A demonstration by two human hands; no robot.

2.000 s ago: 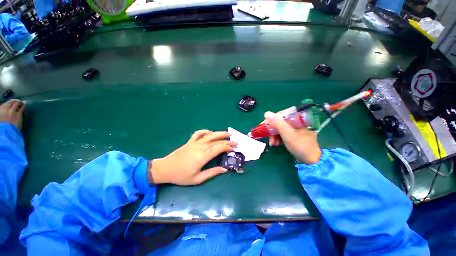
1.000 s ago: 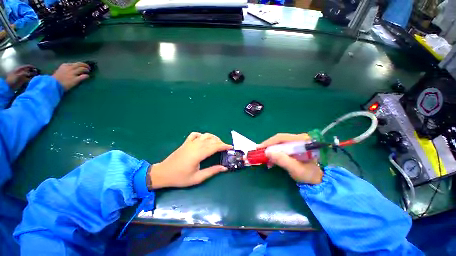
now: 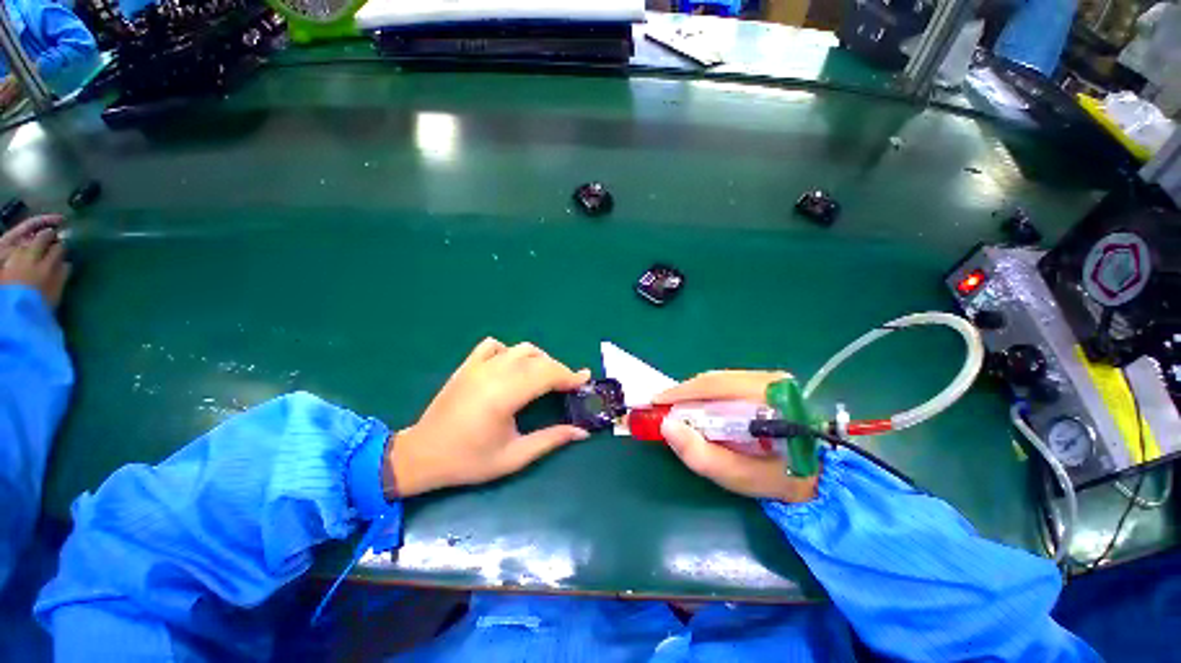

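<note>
My left hand (image 3: 486, 408) grips a small black housing (image 3: 596, 404) between thumb and fingers, low over the green bench. My right hand (image 3: 738, 434) holds a dispensing syringe (image 3: 712, 422) like a pen, nearly level. Its red end is at the housing's right edge; whether the tip touches cannot be told. A green cap (image 3: 794, 427) sits at the syringe's rear. White wiping paper (image 3: 633, 374) lies behind the syringe's red end, partly hidden by it and my right hand.
Several black housings, one nearby (image 3: 659, 284), lie on the green bench (image 3: 324, 285). A translucent hose (image 3: 974, 356) loops towards the grey controller (image 3: 1036, 337) at right. Another person's hand (image 3: 35, 255) is at far left. A dark stack with papers (image 3: 505, 42) stands at the back.
The syringe has swung from the paper to the housing, and its hose has formed a loop. The other person's hands reached in at left, then drew back. The far housings have shifted slightly left.
</note>
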